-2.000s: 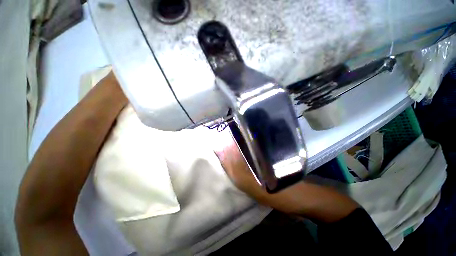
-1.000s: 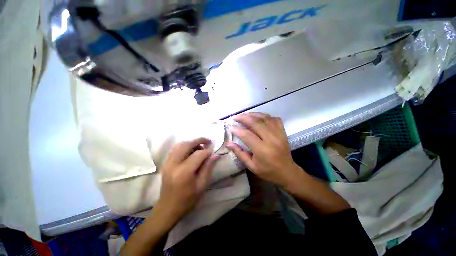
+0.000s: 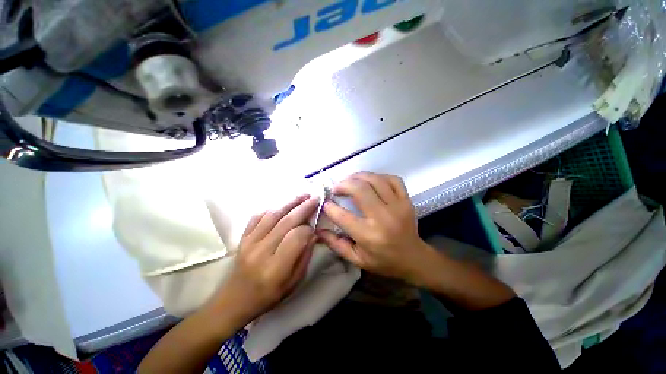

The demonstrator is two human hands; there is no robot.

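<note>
A beige garment panel lies on the white table below the machine head and hangs over the front edge. My left hand pinches a seam or folded edge of it near the table edge. My right hand holds the same edge from the right, its fingertips close to the left ones. The presser foot area of the sewing machine head is just above and left of my hands, in bright light. The cloth between the fingertips is partly hidden.
A green basket with beige scraps and draped cloth is at the lower right. A clear plastic bag lies at the table's right end. Waiting panels hang at the left. A blue crate shows below the table.
Two seconds ago my left arm reached behind the machine head; both hands then came together at the front edge. Since one second ago, the left fingers have straightened and closed up against the right ones.
</note>
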